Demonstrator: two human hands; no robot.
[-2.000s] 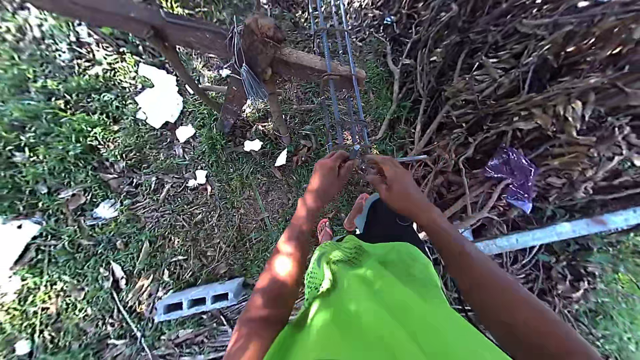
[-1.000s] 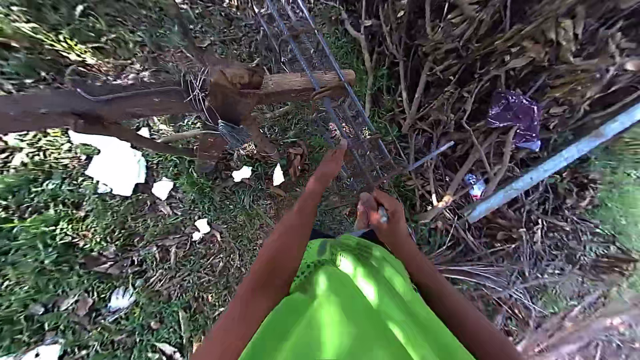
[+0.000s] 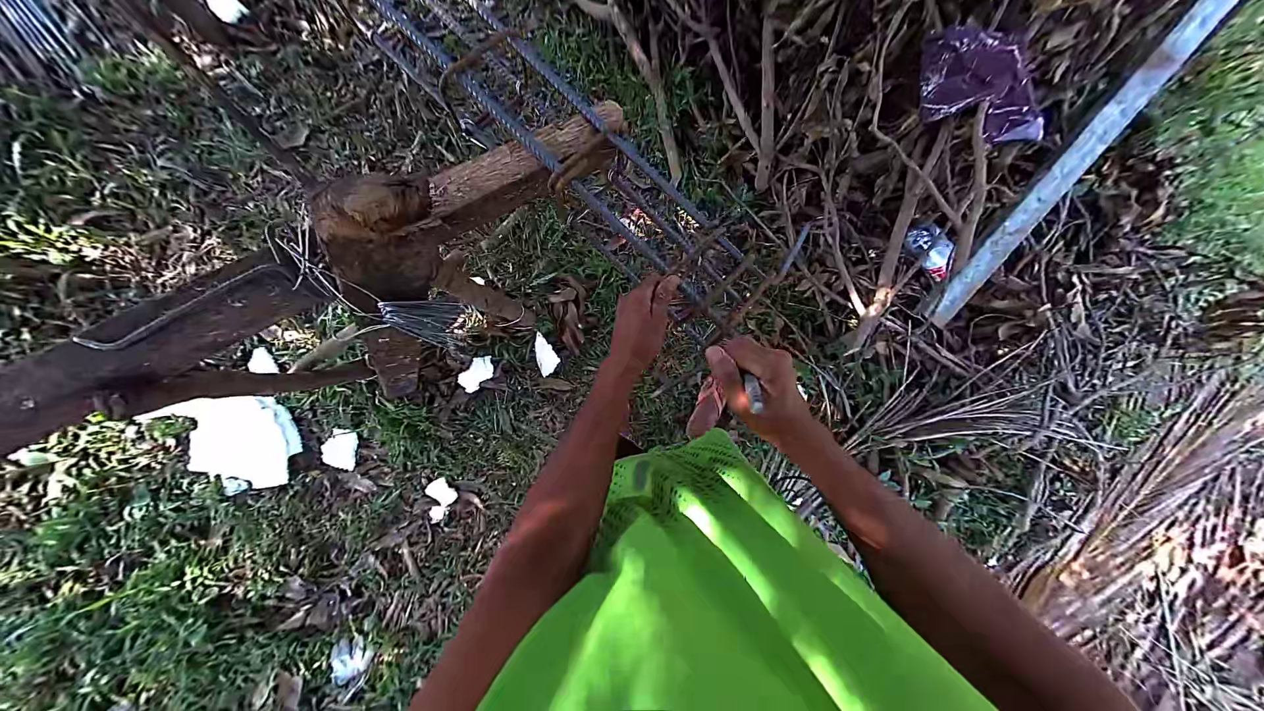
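Observation:
A cage of long steel reinforcing bars (image 3: pixel 513 123) with rusty square stirrups (image 3: pixel 583 166) runs from the top down to my hands, lying over a wooden crosspiece. My left hand (image 3: pixel 644 314) is at the end of the cage, its fingers bent against a bar; whether it grips the bar is unclear. Just right of it, my right hand (image 3: pixel 760 385) is closed around a small metal tool (image 3: pixel 753 393), of which only a grey end shows. A thin metal rod (image 3: pixel 793 249) sticks out beyond the cage's right side. A bundle of tie wires (image 3: pixel 423 318) hangs on the post.
The wooden trestle (image 3: pixel 375 227) stands at the left, a beam (image 3: pixel 148 326) running from it. A metal bar (image 3: pixel 1076 158) slants at the right, near a purple plastic bag (image 3: pixel 978 84) and branches. White fragments (image 3: pixel 242 439) lie on the grass.
The view has turned, so the cage now slants. My hands were close together at the cage end two seconds ago; the right one has since drawn back towards my body with the tool in it.

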